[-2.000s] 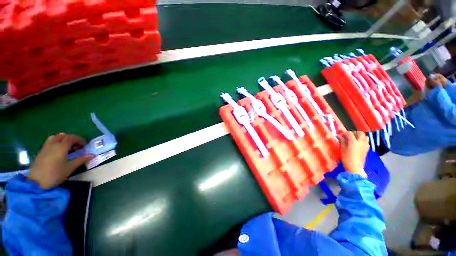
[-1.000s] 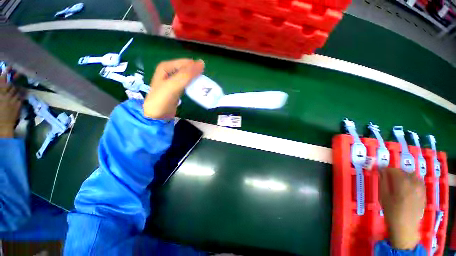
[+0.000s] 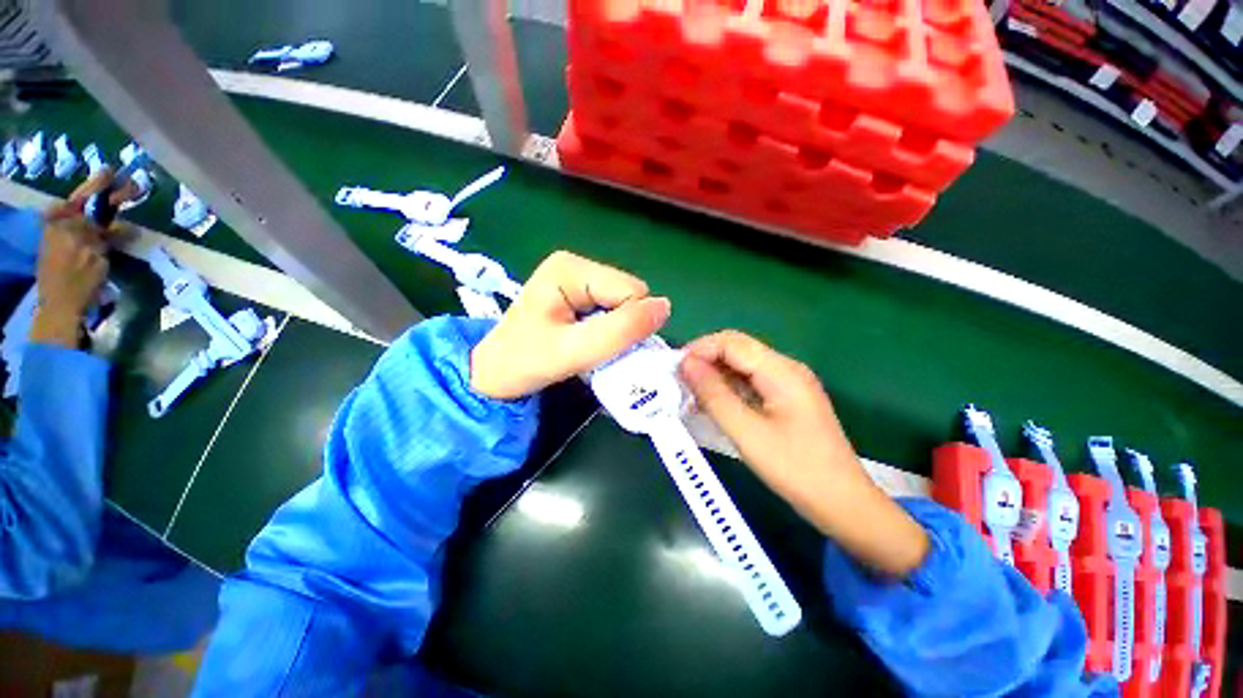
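Note:
A pale blue wristwatch [image 3: 639,390] is held up in front of me, its head upward and its strap with a row of holes hanging down to the right. My left hand [image 3: 566,327] pinches the top of the watch head. My right hand [image 3: 768,408] has its fingertips at the right edge of the head; whether they grip a film or the case is too small to tell. A red watch tray [image 3: 962,477] at the right holds several pale blue watches in parallel rows.
A tall stack of red trays [image 3: 763,123] stands across the green belt. Loose watches [image 3: 425,206] lie on the belt left of my hands. A grey metal post [image 3: 246,177] slants at the left. Another person's hands and blue sleeves [image 3: 55,450] are at the far left.
My right hand has left the watch tray and come over to the watch in my left hand. The watch strap now hangs downward instead of pointing right.

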